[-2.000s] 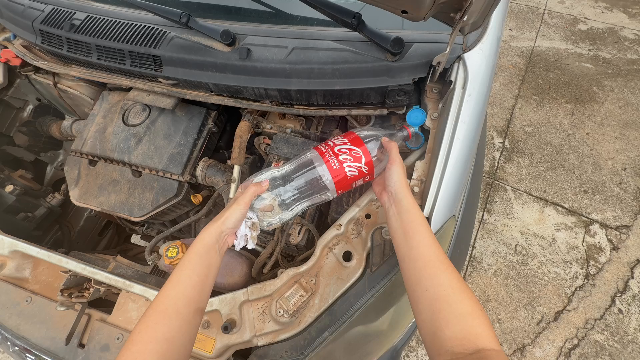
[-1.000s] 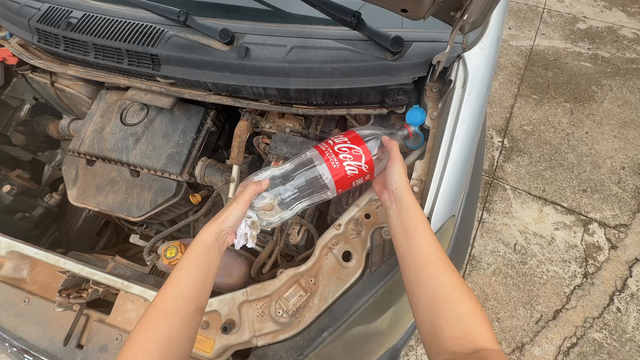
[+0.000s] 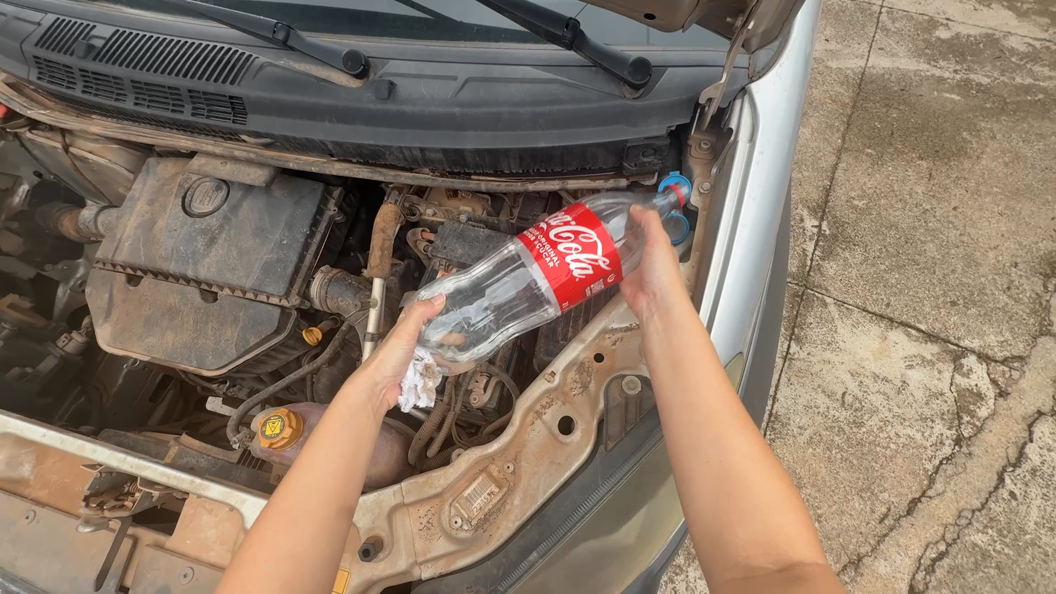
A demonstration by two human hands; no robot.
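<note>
A clear plastic Coca-Cola bottle (image 3: 503,293) with a red label lies tilted across the engine bay, its neck toward the upper right. My left hand (image 3: 400,351) grips its base, with a crumpled white paper or cloth (image 3: 421,381) pressed under the fingers. Around the shoulder near the neck, my right hand (image 3: 656,260) is closed. The bottle's mouth is at a blue filler opening (image 3: 678,228), whose blue cap (image 3: 675,181) is flipped up beside it. Whether the mouth rests in the opening cannot be told. No liquid is plainly visible in the bottle.
A dusty black air filter housing (image 3: 206,264) is on the left. A coolant reservoir's yellow cap (image 3: 279,428) sits near the front. Wiper arms (image 3: 610,62) lie above the cowl, and a hood hinge (image 3: 724,70) stands at the upper right. Cracked concrete (image 3: 916,247) lies beside the fender.
</note>
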